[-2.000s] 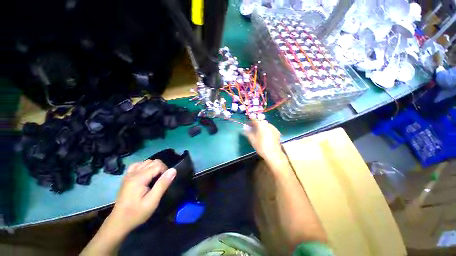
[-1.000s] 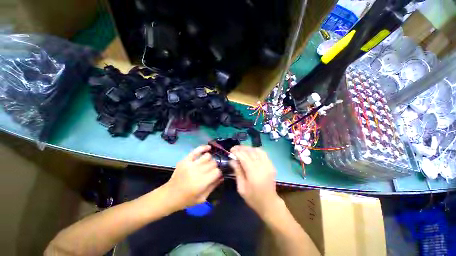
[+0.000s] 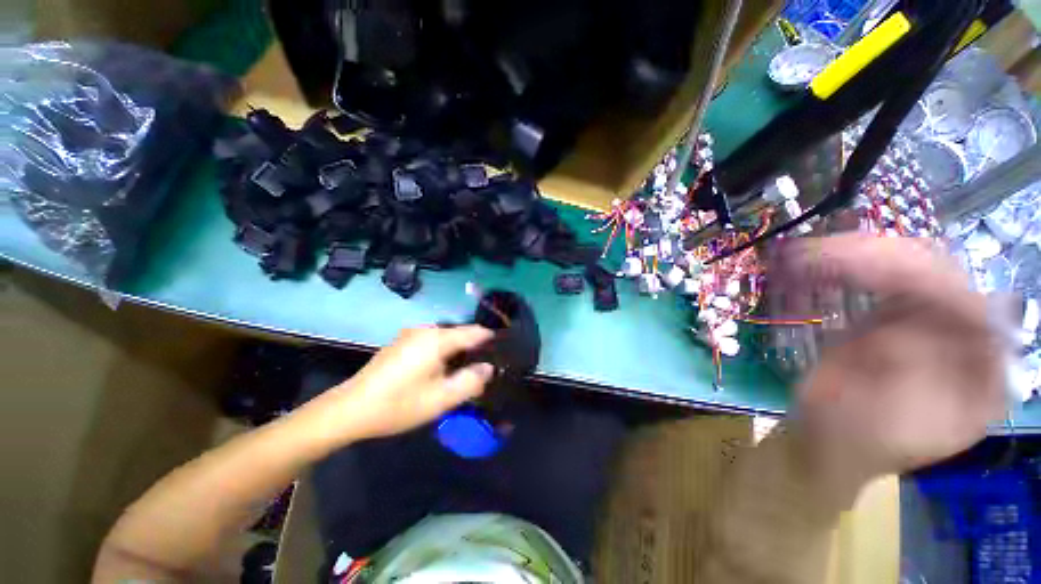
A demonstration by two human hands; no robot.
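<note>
My left hand [image 3: 428, 371] holds a black housing [image 3: 510, 331] at the bench's front edge, its open side up, with a thin reddish wire and a small white piece showing at its rim. My right hand [image 3: 896, 354] is raised at the right, large and blurred, in front of the stacked clear trays; whether it holds anything cannot be told. The auto-feed screwdriver [image 3: 862, 55], black with yellow stripes, slants above the bench near the right hand. A tangled pile of white wired components [image 3: 719, 302] lies left of the right hand.
Small black pieces [image 3: 400, 205] are heaped at centre-left, behind the housing. A large tilted carton [image 3: 605, 183] of black housings stands behind. A plastic bag [image 3: 69, 171] lies left, white round parts [image 3: 999, 143] far right. A thin rod [image 3: 710, 86] slants above the bench.
My right hand has left the housing and moved right and up, towards the screwdriver and trays. My left hand still holds the housing near the same place.
</note>
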